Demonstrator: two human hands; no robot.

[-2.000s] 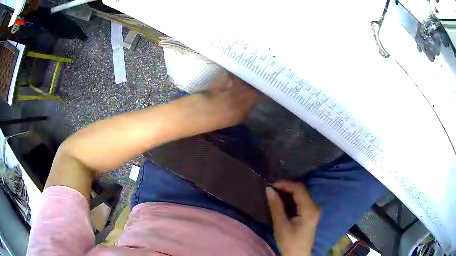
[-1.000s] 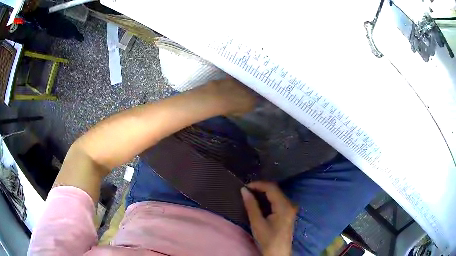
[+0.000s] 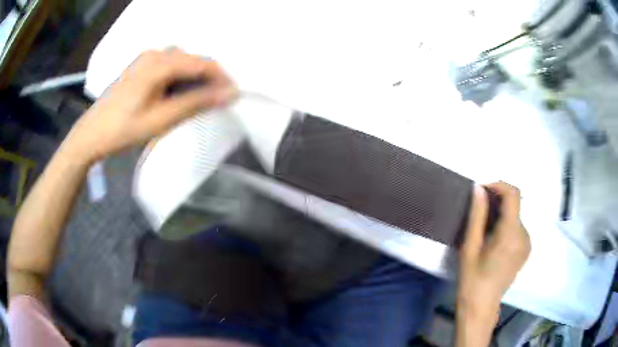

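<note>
A dark, fine-ribbed band piece (image 3: 379, 173) lies over the near edge of the white table. My right hand (image 3: 491, 237) grips its right end between thumb and fingers. My left hand (image 3: 179, 101) is raised at the table's left part and pinches a pale, finely striped strip (image 3: 200, 146), which bends down towards my lap. The strip is blurred where it meets the dark piece's left end, so I cannot tell whether they are joined. More dark fabric (image 3: 203, 271) lies on my lap.
The white table (image 3: 325, 54) spans the top and right. Blurred metal sewing machine parts (image 3: 535, 64) stand at the upper right. A dark slim object (image 3: 567, 186) lies right of my right hand. The floor (image 3: 85, 251) shows at the left, with a yellow stool frame (image 3: 17, 166).
The view has shifted over the table. Both hands have risen from the lap to table height. The dark piece is now at the table edge, and my left hand has taken hold of the pale strip.
</note>
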